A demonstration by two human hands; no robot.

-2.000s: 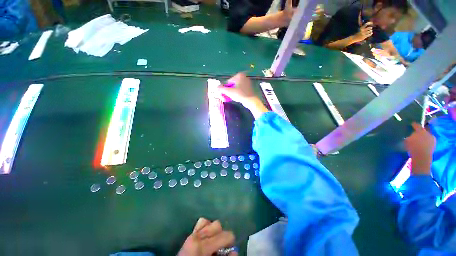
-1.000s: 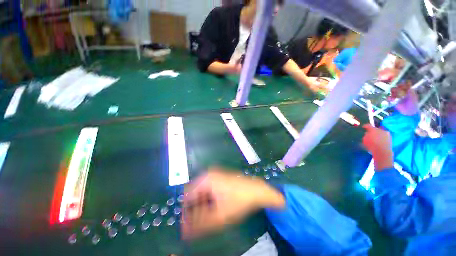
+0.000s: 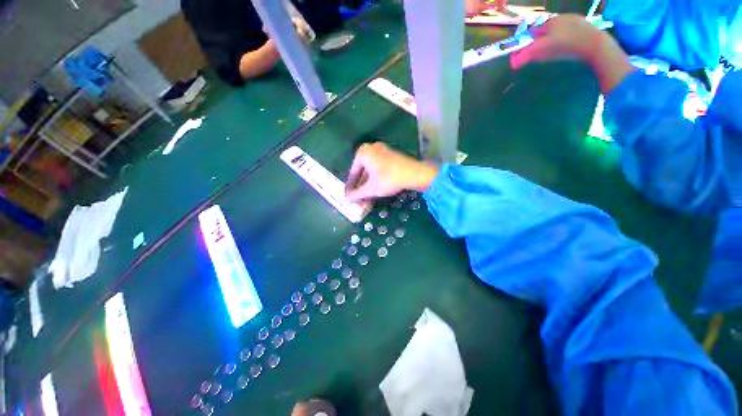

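Observation:
My right hand (image 3: pixel 388 174), in a blue sleeve, is at the near end of a white narrow housing (image 3: pixel 321 180), fingertips pinched together on or just above it; whether a disc is between them cannot be told. My left hand (image 3: pixel 314 408) is mostly cut off by the bottom edge, with only a fingertip or so showing and something small and pale at it. Slanting rows of small round metal discs (image 3: pixel 298 303) lie on the green surface. More white housings (image 3: pixel 231 266) lie to the left, one (image 3: pixel 126 357) beside a red glare.
A white paper (image 3: pixel 429 370) lies near me. A grey-white post (image 3: pixel 435 81) stands beyond my right wrist, another (image 3: pixel 291 57) farther off. A neighbour's hand (image 3: pixel 561 42) holds a white housing at the upper right. Crumpled white sheets (image 3: pixel 85 237) lie far left. A dark-clothed person is across.
The view has swung to the right and tilted. My right hand has moved from the discs to the housing's near end. The neighbour's hand now holds a white housing.

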